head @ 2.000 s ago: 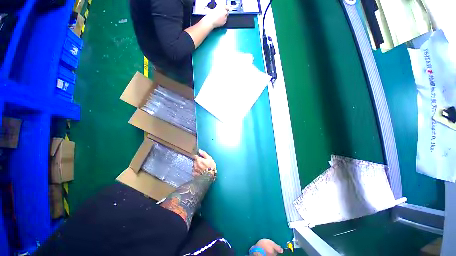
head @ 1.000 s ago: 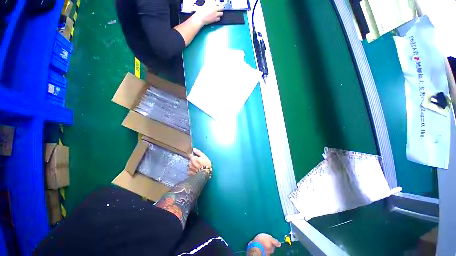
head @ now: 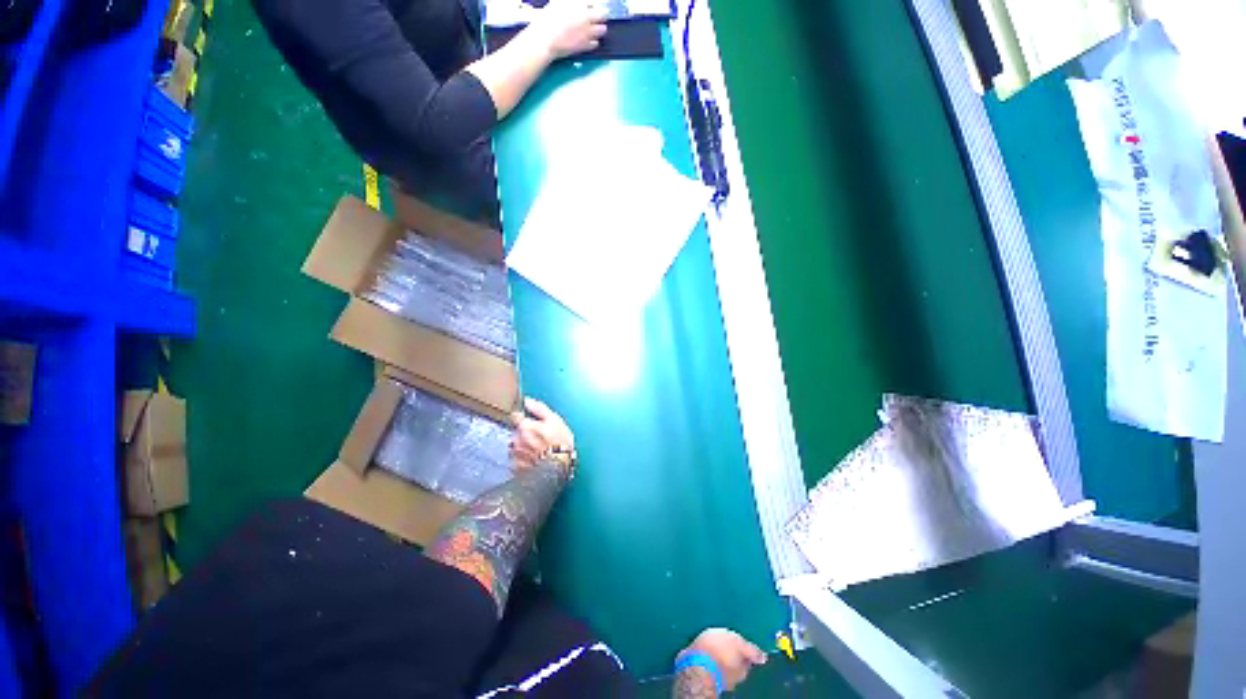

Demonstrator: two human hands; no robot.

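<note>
My left hand (head: 543, 434), on a tattooed forearm, rests at the left edge of the green bench (head: 615, 505), beside a carton flap. Its fingertips are unclear, so I cannot tell whether it grips anything. My right hand (head: 727, 658), with a blue wristband, is at the near bench corner, its fingers reaching towards a small yellow piece (head: 784, 645). I cannot tell whether it holds it. Two open cartons stand against the bench: the nearer (head: 350, 494) holds flat silvery wrapped pieces (head: 444, 448), the farther (head: 431, 351) a row of silvery wrapped parts (head: 440, 291).
White sheets (head: 608, 232) lie on the bench. A person in black sleeves (head: 424, 116) works at its far end, by a black mat (head: 631, 40). A blue rack (head: 82, 355) is left. A wrinkled sheet (head: 943, 498) and a printed white bag (head: 1155, 260) are right.
The view has shifted slightly, moving the scene left and up. The other person's upper body has moved left. My two hands have stayed nearly in place.
</note>
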